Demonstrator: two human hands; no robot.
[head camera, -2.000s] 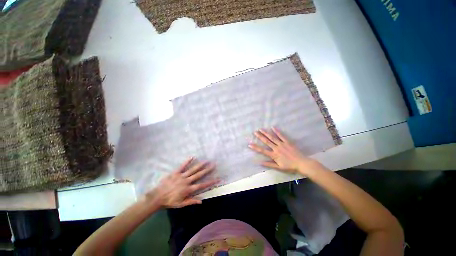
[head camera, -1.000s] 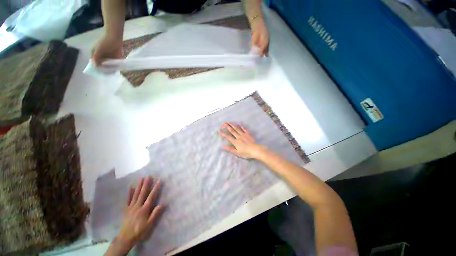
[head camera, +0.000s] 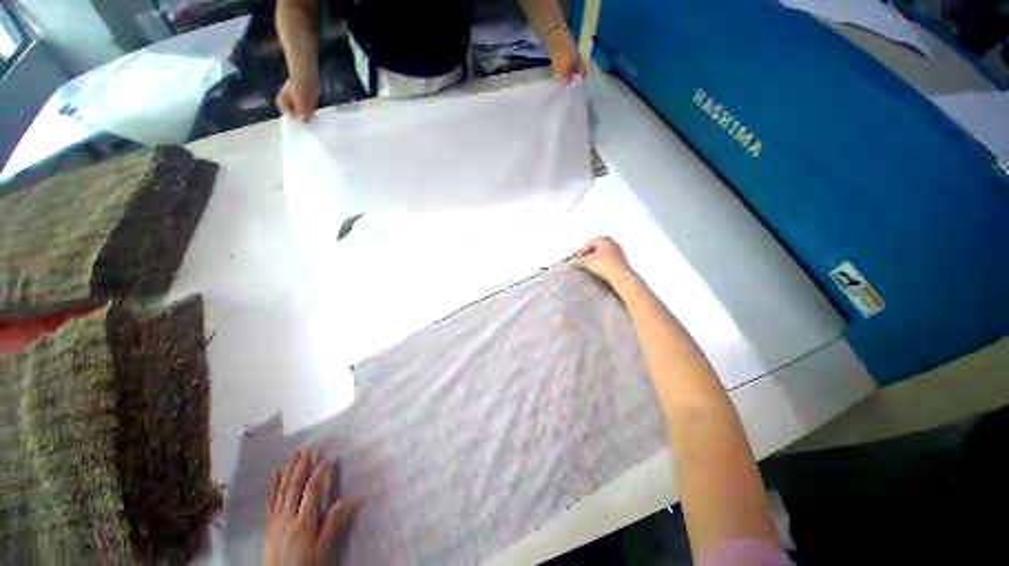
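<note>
A pale grey-lilac sheet of fusible interlining (head camera: 487, 409) lies over a cut tweed panel in front of me, with some wrinkles. A thin dark tweed edge shows along its far side. My left hand (head camera: 301, 511) lies flat with fingers spread on the interlining near the notch at the left; the picture's lower edge cuts it off. My right hand (head camera: 601, 259) is at the far right corner, its fingertips pinched on the interlining's edge. Whether it also grips the tweed is unclear. My forearm hides part of the panel's right edge.
A co-worker's hands (head camera: 571, 66) hold another white interlining (head camera: 443, 155) over a second tweed panel across the table (head camera: 266, 276). Two thick tweed stacks (head camera: 55, 442) are at the left. The blue HASHIMA press (head camera: 797, 188) is at the right.
My right hand has moved from flat on the interlining to its far right corner and closed there. My left hand stays flat. The co-worker's interlining has opened out over the far panel.
</note>
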